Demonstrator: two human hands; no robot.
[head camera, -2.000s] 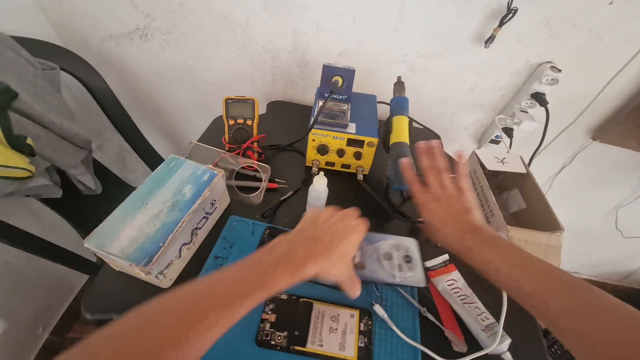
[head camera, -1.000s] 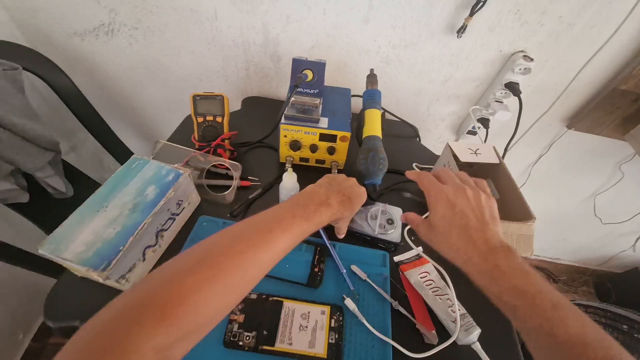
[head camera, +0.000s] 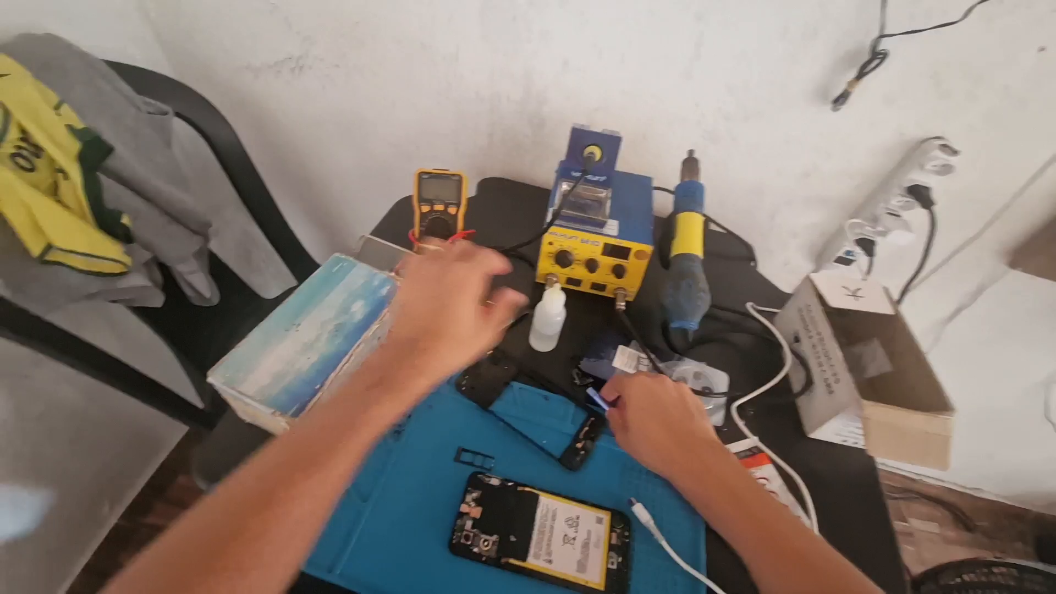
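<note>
My left hand (head camera: 454, 309), blurred and with fingers apart, is over the clear plastic container beside the painted box (head camera: 309, 330); nothing shows in its grasp. My right hand (head camera: 656, 417) pinches a slim blue tool (head camera: 598, 399) at the upper right of the blue silicone mat (head camera: 396, 503). An opened smartphone with its battery exposed (head camera: 540, 532) lies on the mat's lower part. Above it are a black phone frame (head camera: 582, 443) and a small SIM tray (head camera: 474, 458). A white dropper bottle (head camera: 547, 320) stands between my hands, behind the mat.
A yellow multimeter (head camera: 440, 202), a blue and yellow soldering station (head camera: 594, 256) and a hot-air handpiece (head camera: 687, 247) stand at the back. An open cardboard box (head camera: 866, 379) is at the right. White cables (head camera: 747, 400), a glue tube box (head camera: 763, 470) and a power strip (head camera: 899, 206) are nearby.
My left hand has moved left from beside my right hand to the clear container. My right hand now pinches the blue tool, which lay on the mat a second ago. The view has shifted.
</note>
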